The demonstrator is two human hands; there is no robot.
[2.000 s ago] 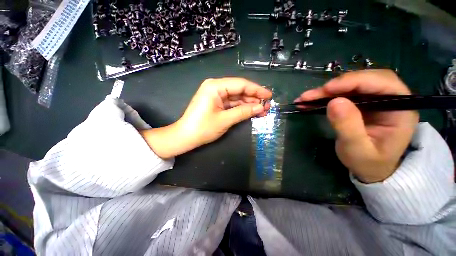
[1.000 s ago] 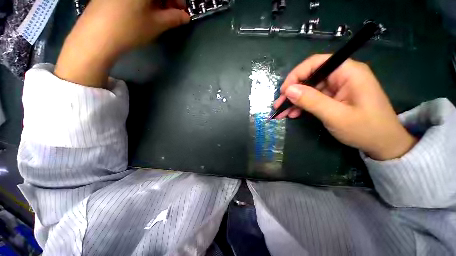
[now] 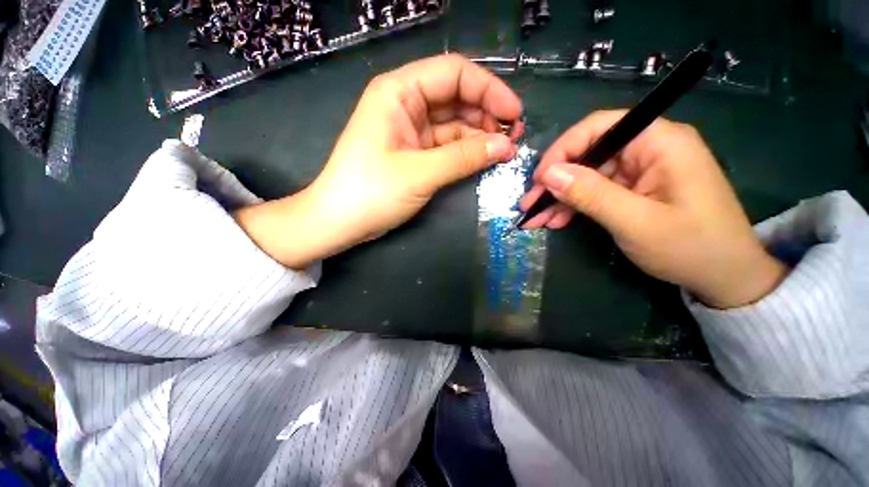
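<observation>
My left hand is above the mat at centre, thumb and index fingertips pinched on a small metal part that is mostly hidden by the fingers. My right hand holds slim black tweezers like a pen, slanting down to the left. Their tip is at the narrow strip of tiny pieces, near where its white glare meets the blue part. The strip lies upright on the dark green mat, below the left fingertips. Whether the tip holds a piece is too small to tell.
The left tray at the back holds a heap of metal parts. The right tray holds a few parts along its near edge. A parts bag with a printed paper strip lies at far left.
My left hand has come back from the left tray to above the strip, now pinching a part. My right hand moved from beside the left fingertips down to the strip, then stayed there.
</observation>
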